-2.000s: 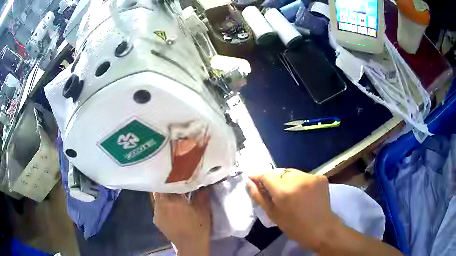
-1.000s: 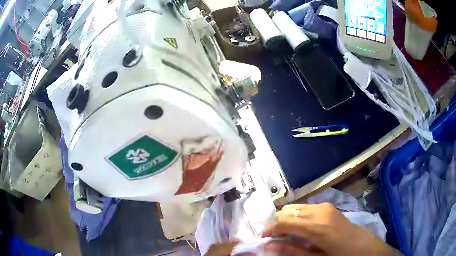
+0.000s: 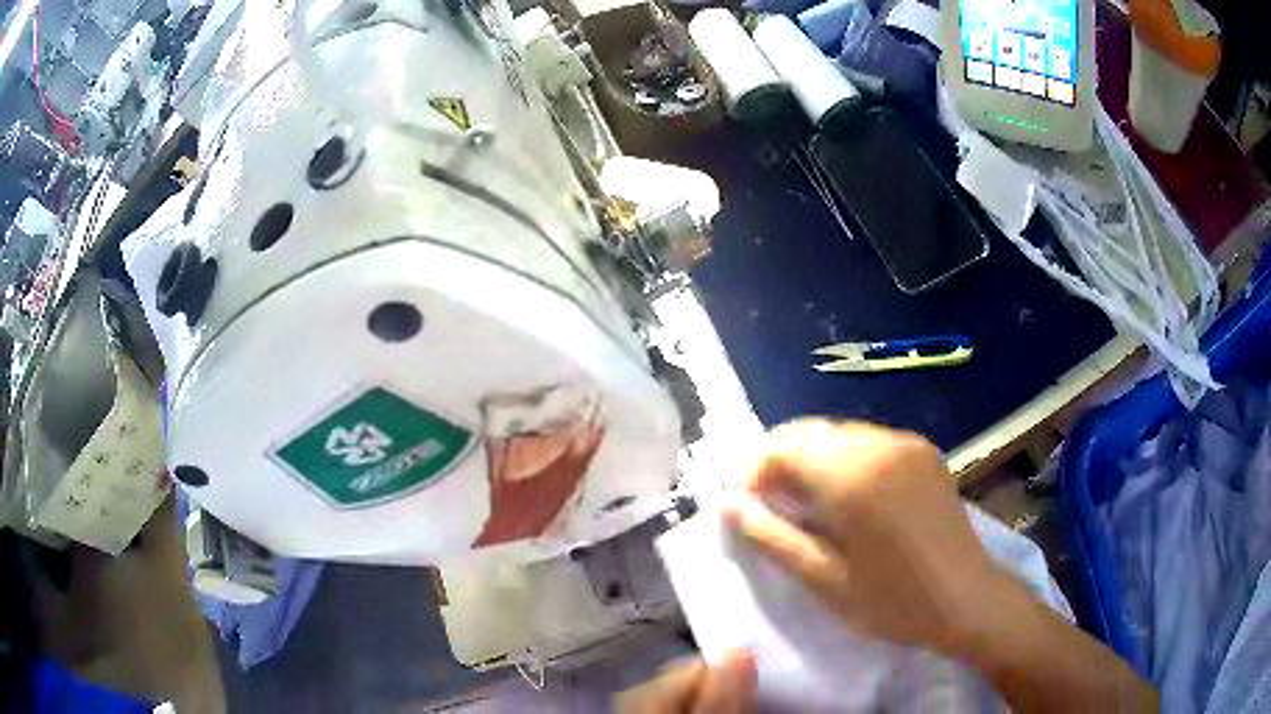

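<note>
A white garment piece point(image 3: 760, 614) lies at the near side of the needle area, lower middle, brightly lit. My right hand point(image 3: 871, 537) pinches its upper edge beside the machine bed; the hand is slightly blurred. My left hand point(image 3: 693, 688) is cut off by the bottom edge, with its fingertips on the piece's lower left edge. The large white sewing machine head point(image 3: 418, 419) with a green badge stands left of the cloth. The presser foot is mostly hidden by the head.
Yellow and blue thread snips point(image 3: 892, 354), a black phone point(image 3: 899, 198) and thread cones point(image 3: 736, 63) lie on dark cloth. A lit touchscreen terminal point(image 3: 1020, 63) stands at top right. A blue bin point(image 3: 1090, 523) of cloth is at right; a lilac fabric pile point(image 3: 279, 614) hangs left.
My right hand has moved up toward the machine bed with the cloth. My left hand has shifted slightly right at the bottom edge. The cloth has been pulled out from the needle area and turned.
</note>
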